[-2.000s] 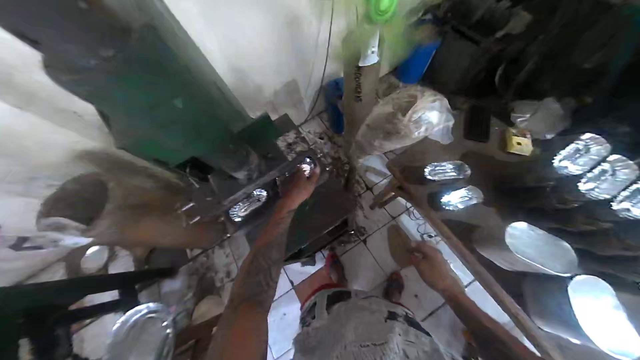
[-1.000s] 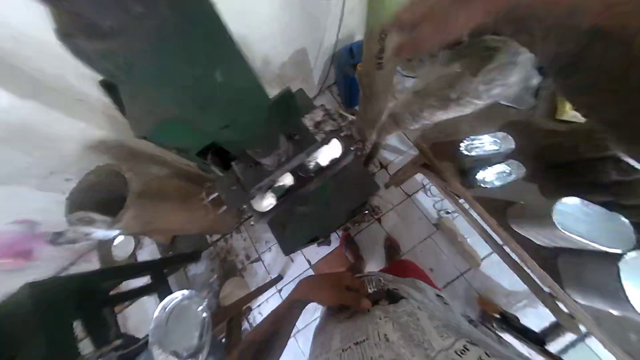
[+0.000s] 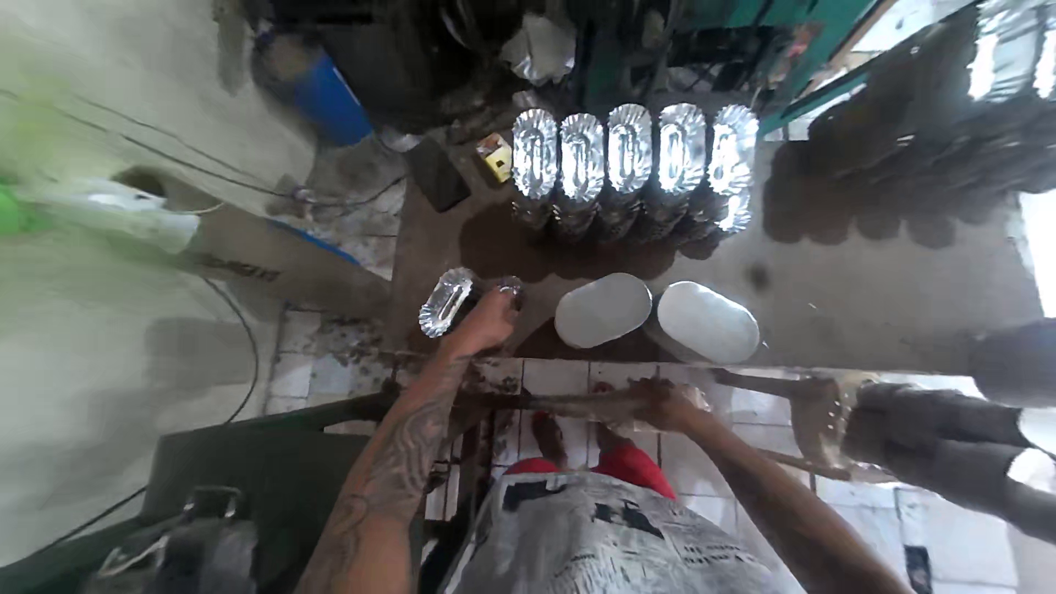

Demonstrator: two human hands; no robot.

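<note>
My left hand (image 3: 488,320) is on a small foil tray (image 3: 510,286) that shows just beyond its fingers, on the brown table (image 3: 874,305). Left of that hand lies an oval foil tray (image 3: 446,302) with a crimped rim. My right hand (image 3: 660,404) is low by the table's near edge, close to a pale thing at its fingers; its grip is blurred. Two stacks of flat oval foil pieces, the left one (image 3: 603,310) and the right one (image 3: 708,322), stand between the hands and the table's middle.
Several stacks of crimped foil trays (image 3: 629,148) stand in a row farther back. Beside them are a small yellow box (image 3: 497,157) and a dark flat object (image 3: 438,174). A blue container (image 3: 330,99) is at the back left, a green machine part (image 3: 272,478) at the lower left.
The view has swung right from the green press to the table. My left hand, at the press two seconds ago, is now at the foil trays on the table.
</note>
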